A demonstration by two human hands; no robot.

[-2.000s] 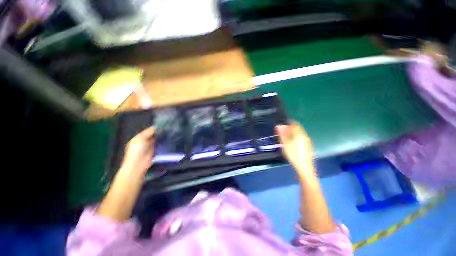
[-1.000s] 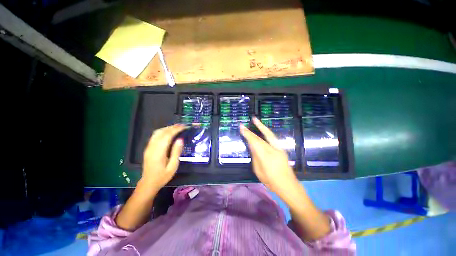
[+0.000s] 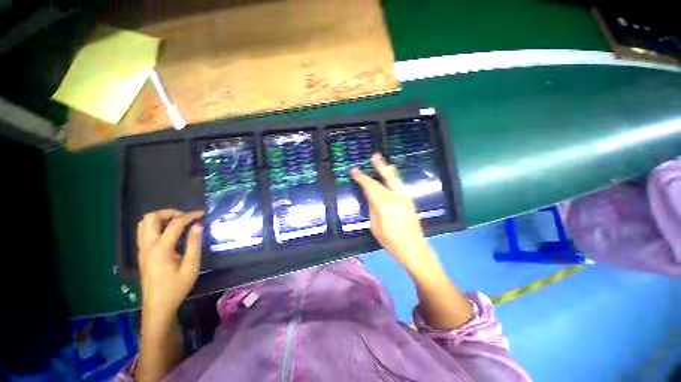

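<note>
A black phone tray (image 3: 160,259) lies on the green bench, slightly tilted in view. Its leftmost slot is empty. The other slots hold several smartphones (image 3: 298,186) with green text lines on dark screens and wrinkled, shiny glare on their lower parts. My left hand (image 3: 169,254) is over the lower part of the empty slot, fingers bent, its fingertips by the left edge of the first phone, holding nothing. My right hand (image 3: 388,205) is over the third phone, fingers apart, fingertips at its screen; touching or just above, I cannot tell.
A scuffed wooden board (image 3: 276,60) lies behind the tray, with yellow paper (image 3: 112,73) and a thin white stick (image 3: 167,98) at its left. A dark tray (image 3: 648,33) is at the far right. A person's pink sleeve (image 3: 623,224) and a blue stool (image 3: 534,242) are at the right.
The view has shifted, so the tray appears further left and tilted. My left hand has moved off the first phone toward the empty slot. My right hand has moved from the second phone to the third.
</note>
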